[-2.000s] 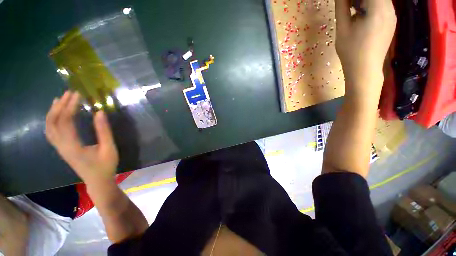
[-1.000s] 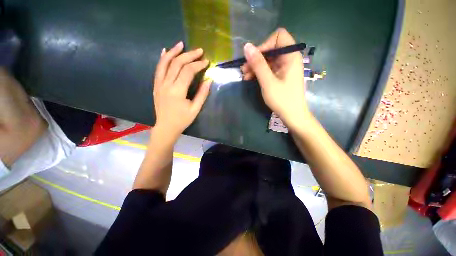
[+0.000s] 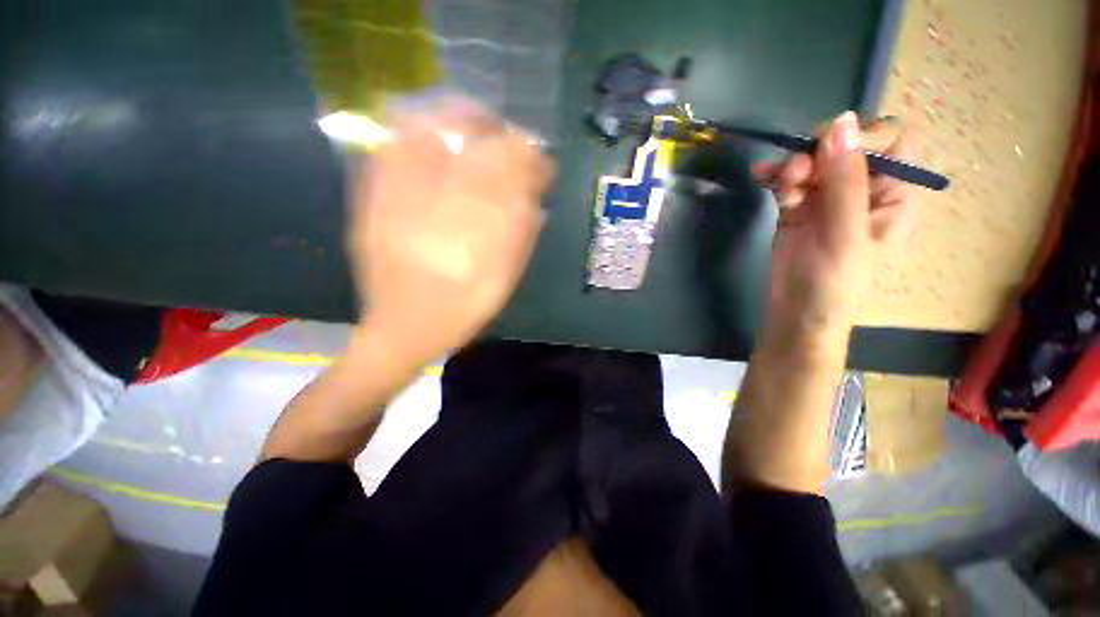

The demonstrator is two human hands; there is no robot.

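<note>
The circuit board assembly (image 3: 625, 217) lies on the dark green bench, its blue section above a speckled end. The orange-gold flex cable (image 3: 690, 129) sticks out at its top right. My right hand (image 3: 835, 199) holds black tweezers (image 3: 895, 171), their points at the flex cable; whether they touch it I cannot tell. My left hand (image 3: 444, 223) is blurred, back up, over the lower edge of the clear film (image 3: 501, 54) and yellow tape (image 3: 368, 54); its fingertips are unclear. A black module (image 3: 627, 97) with a small white piece (image 3: 660, 95) lies beside the board's upper end.
The tan board (image 3: 965, 181) with tiny red specks lies at the right behind my right hand. A red bin (image 3: 995, 374) with dark parts stands at the far right. Another person's sleeve (image 3: 60, 392) is at the left edge. Cardboard boxes (image 3: 60, 548) are on the floor.
My right hand with the tweezers has moved right, from the film to the flex cable, uncovering the circuit board assembly. My left hand is now a blur, closer to the board. The view has shifted.
</note>
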